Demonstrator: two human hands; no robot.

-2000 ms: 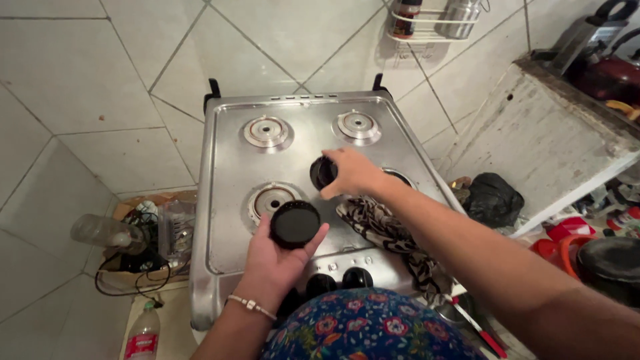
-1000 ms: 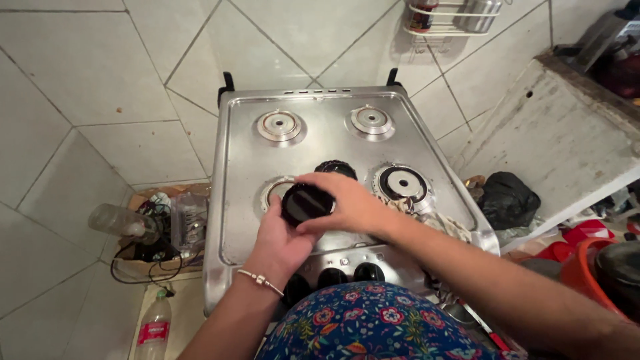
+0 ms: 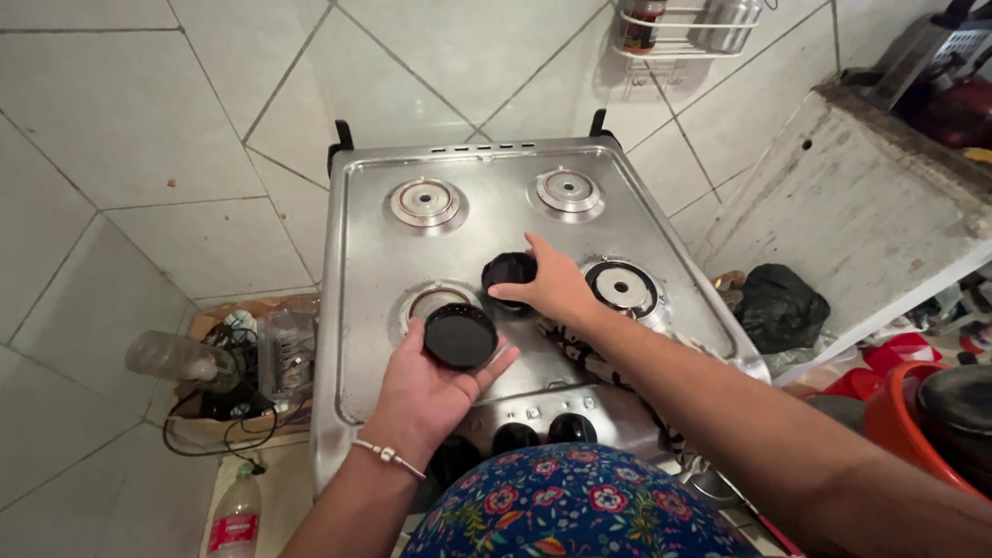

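My left hand (image 3: 434, 391) holds a round black burner cap (image 3: 460, 335), palm up, over the front left burner (image 3: 435, 301) of a stainless steel gas stove (image 3: 484, 232). With thumb and fingers spread around its right side, my right hand (image 3: 552, 283) touches a second round black burner part (image 3: 508, 279) near the middle of the cooktop. Whether it is gripped firmly is unclear. A black ring surrounds the front right burner (image 3: 621, 287). Both back burners, left (image 3: 425, 200) and right (image 3: 568, 190), show bare metal. A patterned cloth (image 3: 589, 353) lies partly under my right forearm.
Black knobs (image 3: 515, 438) line the stove's front. At left stand a box (image 3: 201, 426) of cables and containers and a plastic bottle (image 3: 235, 519). A black plastic bag (image 3: 781, 308) and an orange basin (image 3: 903, 418) are at right. A wire rack (image 3: 686, 54) hangs on the tiles.
One second ago both hands were together at the black cap held by my left hand. My right hand has since moved away to the black part at the middle of the cooktop.
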